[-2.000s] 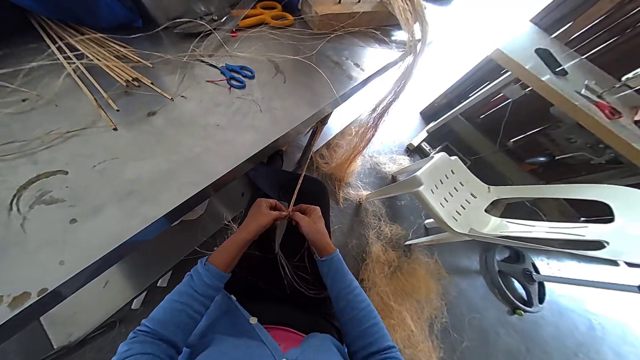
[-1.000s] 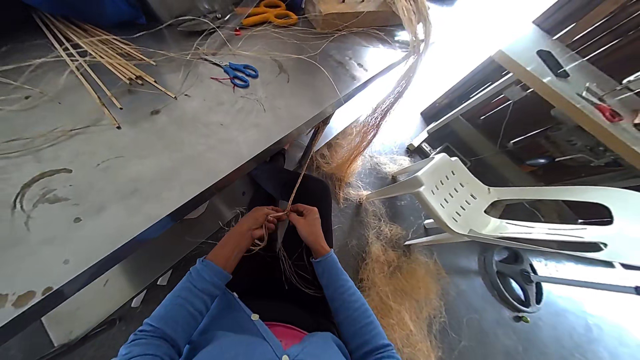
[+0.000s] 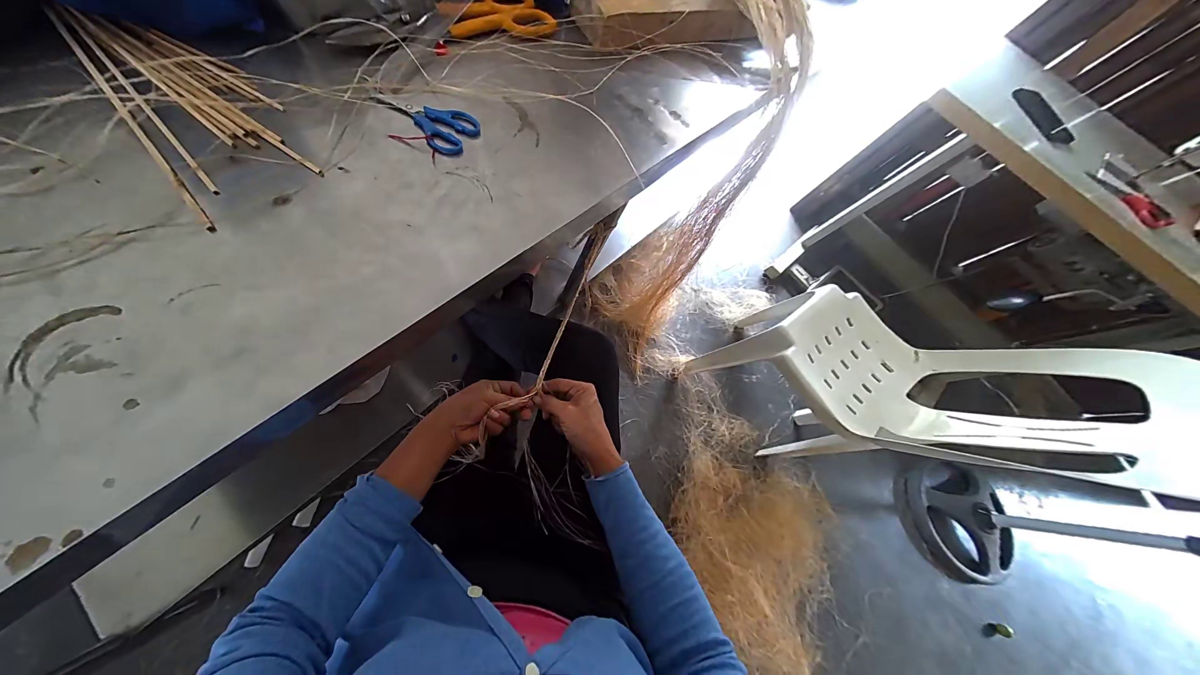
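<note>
A thin braided cord of plant fibre [image 3: 562, 328] runs taut from the table's edge down to my hands over my lap. My left hand [image 3: 483, 412] grips fibre strands at the cord's lower end, with a strand looped across its fingers. Close beside it, my right hand [image 3: 570, 412] pinches the cord and strands between thumb and fingers. Loose strand ends [image 3: 548, 492] hang below both hands over my dark trousers. The cord's upper end is hidden near the table leg.
The metal table [image 3: 281, 309] carries blue-handled scissors [image 3: 445, 129], orange-handled scissors [image 3: 502, 19], thin sticks [image 3: 169, 84] and a wooden block [image 3: 661, 23]. A long fibre hank [image 3: 722, 187] hangs off its corner. Loose fibre [image 3: 750, 544] lies on the floor, near a white plastic chair [image 3: 853, 366].
My left hand has shifted slightly away from my right and now holds strands out to the left. My right hand stays at the cord.
</note>
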